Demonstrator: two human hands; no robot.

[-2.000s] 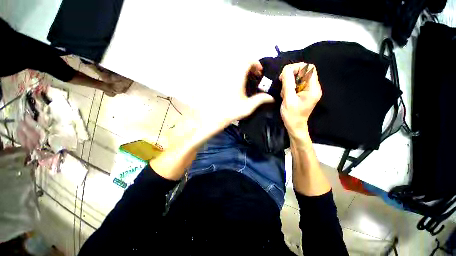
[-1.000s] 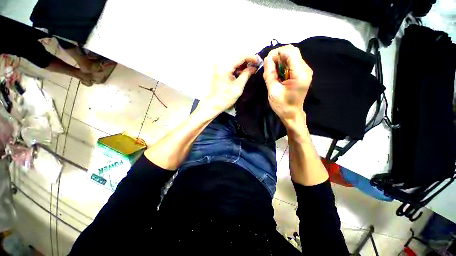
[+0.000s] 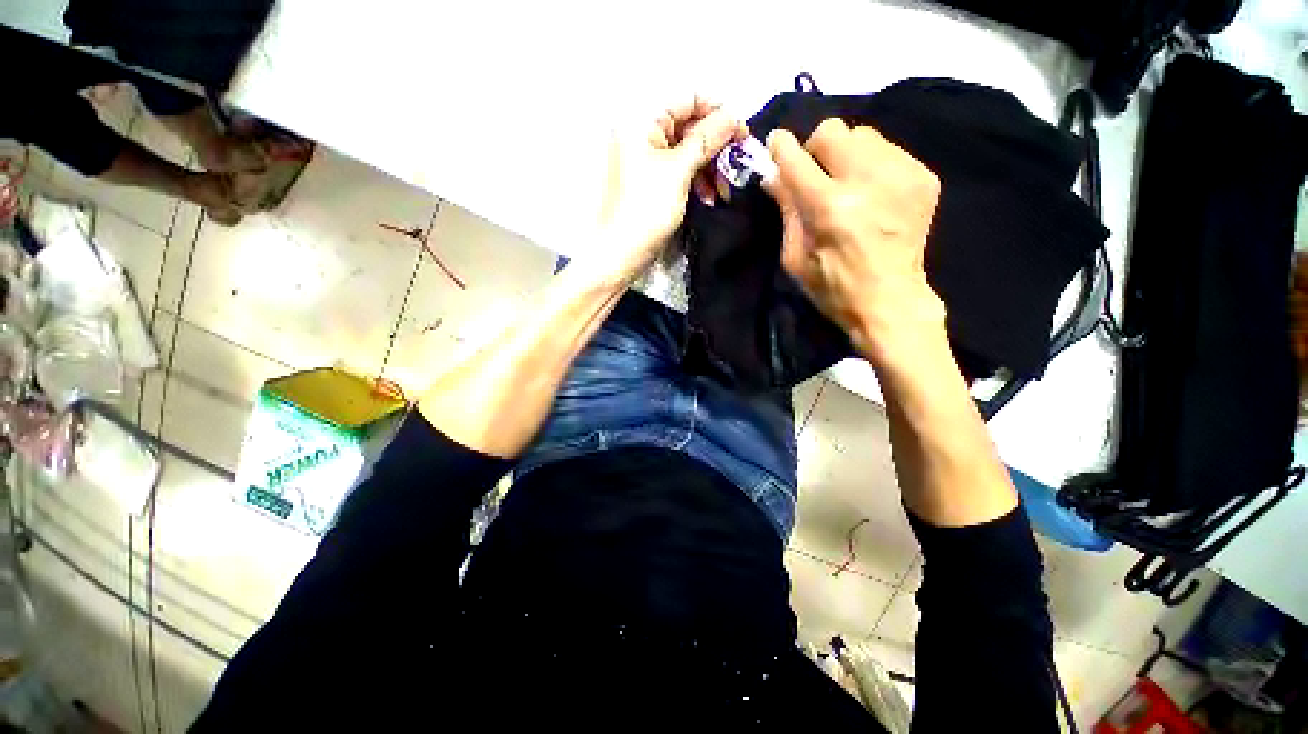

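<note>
A black garment [image 3: 990, 215] lies on the white table in front of me, with its near part bunched over the table edge. A small white label with dark print [image 3: 743, 162] stands up at the garment's left edge. My left hand [image 3: 686, 165] pinches the label's left side between thumb and fingers. My right hand [image 3: 861, 215] is curled at the label's right side, its fingertips touching it. Snips are not visible in the right fist from this angle. A thin dark loop [image 3: 806, 83] sticks out at the garment's far edge.
Folded black garments [image 3: 1212, 287] lie at the right, with black hanger hooks [image 3: 1169, 574] over the table edge. More black cloth lies at the far right and far left. A green-and-white carton [image 3: 309, 452] stands on the tiled floor. Another person's hand [image 3: 237, 172] shows at left.
Both hands have moved slightly away from my body with the label. The right fist has turned, and the orange-green snips seen in it before are now hidden. The other person's hand sits farther left.
</note>
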